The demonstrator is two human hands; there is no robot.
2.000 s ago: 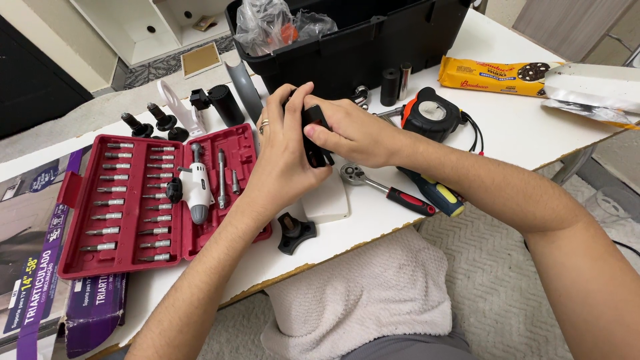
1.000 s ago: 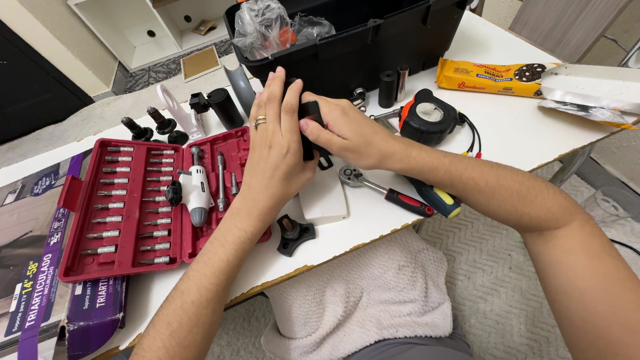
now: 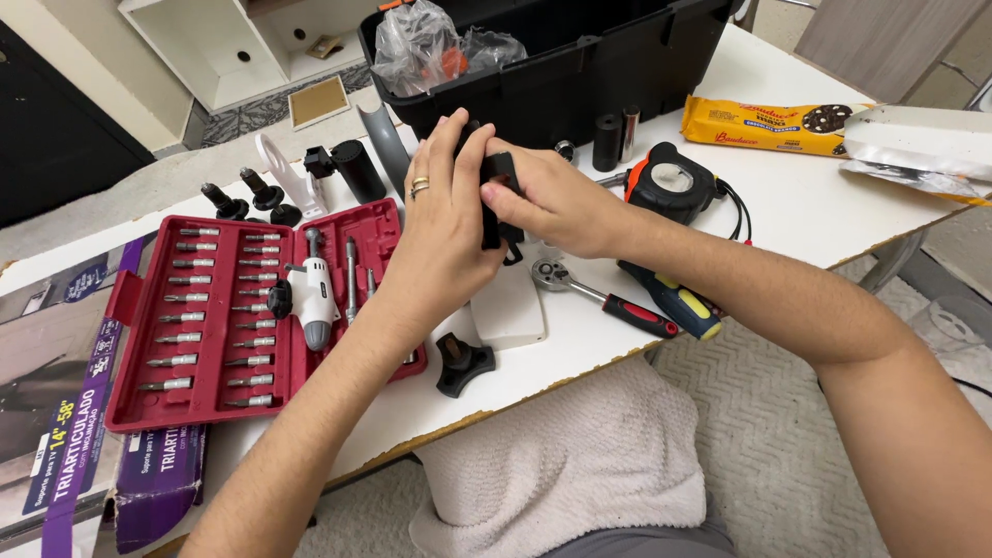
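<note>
Both my left hand [image 3: 446, 209] and my right hand [image 3: 546, 198] hold a black part [image 3: 500, 172], mostly hidden by the fingers, above the white table. Beneath them lies a white flat block [image 3: 511, 310], with a black three-armed knob [image 3: 463, 364] beside it. On the left a red socket and bit case [image 3: 221, 325] lies open, a white and grey tool [image 3: 315, 298] resting on it. To the right of my hands is a ratchet wrench [image 3: 601, 298] with a red and black handle. A black tape measure [image 3: 670, 182] sits behind it.
A black toolbox [image 3: 558, 85] with plastic bags stands at the back. Two sockets [image 3: 607, 143] stand before it. A yellow cookie packet [image 3: 763, 126] lies right. Black fittings [image 3: 267, 194] and a white bracket [image 3: 291, 174] stand behind the case. A TV-mount box [image 3: 159, 465] lies front left.
My fingers have shifted around the black part; my left hand was raised more upright over it one second ago. The tools on the table have not plainly moved.
</note>
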